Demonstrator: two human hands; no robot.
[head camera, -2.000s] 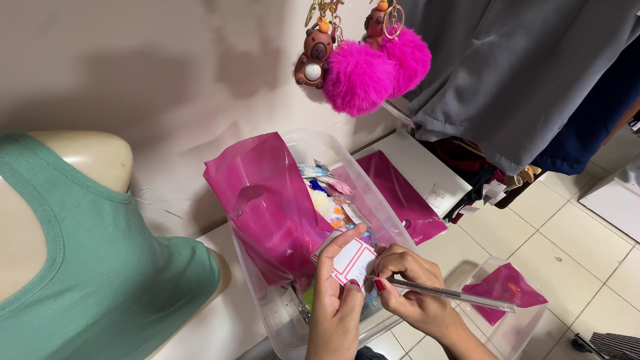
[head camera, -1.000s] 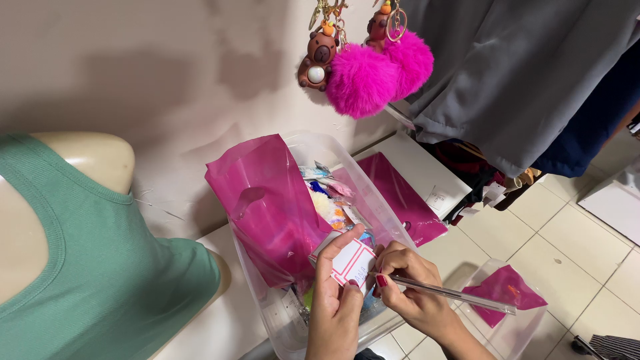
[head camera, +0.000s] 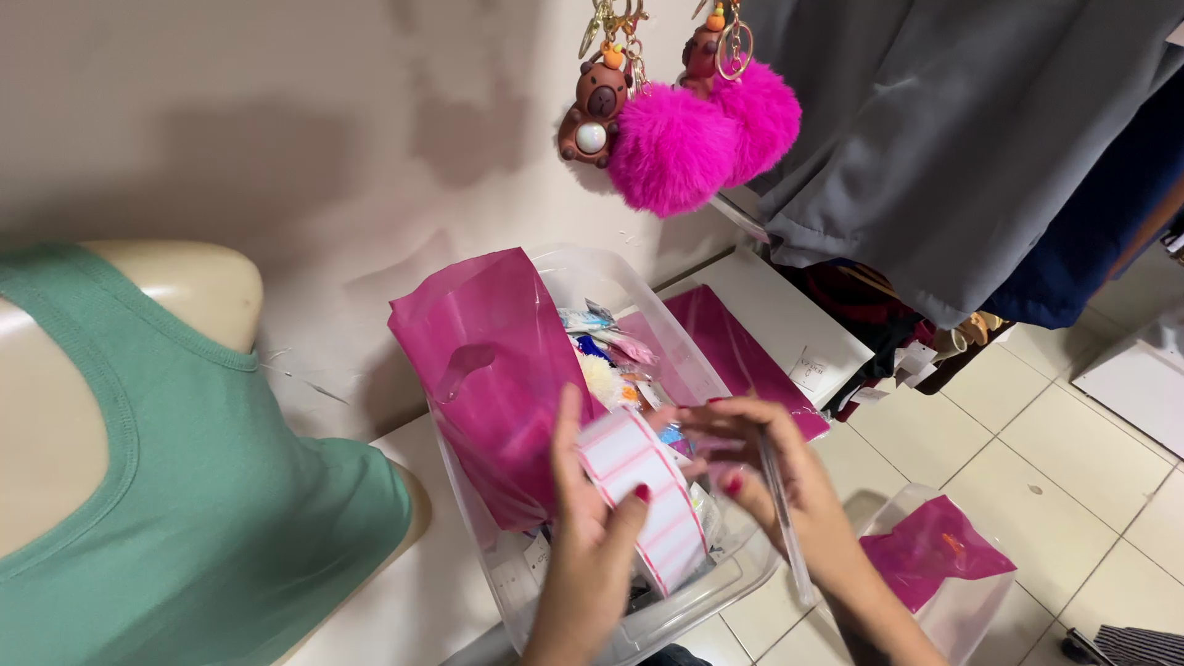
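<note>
My left hand (head camera: 597, 536) holds a roll of white labels with red borders (head camera: 647, 504), its thumb pressed on the label face. To its right, my right hand (head camera: 777, 472) has a clear pen (head camera: 786, 518) tucked between its fingers, pointing down; its fingertips are near the roll's upper edge and look blurred. Both hands are over a clear plastic bin (head camera: 592, 264) that holds small packaged items (head camera: 610, 347). A magenta plastic bag (head camera: 490, 370) with a cut-out handle leans in the bin's left side.
Keychains with pink pompoms (head camera: 675, 148) hang above. A mannequin in a green tank top (head camera: 185, 481) stands left. Behind the bin are a white box (head camera: 768, 324) and another magenta bag (head camera: 731, 351). Gray garments (head camera: 906, 139) hang right; a smaller clear container (head camera: 971, 610) stands at lower right.
My right hand has come away from the label, and the pen has swung from pointing at the label to hanging steeply down. The label roll is now turned, showing a longer row of labels.
</note>
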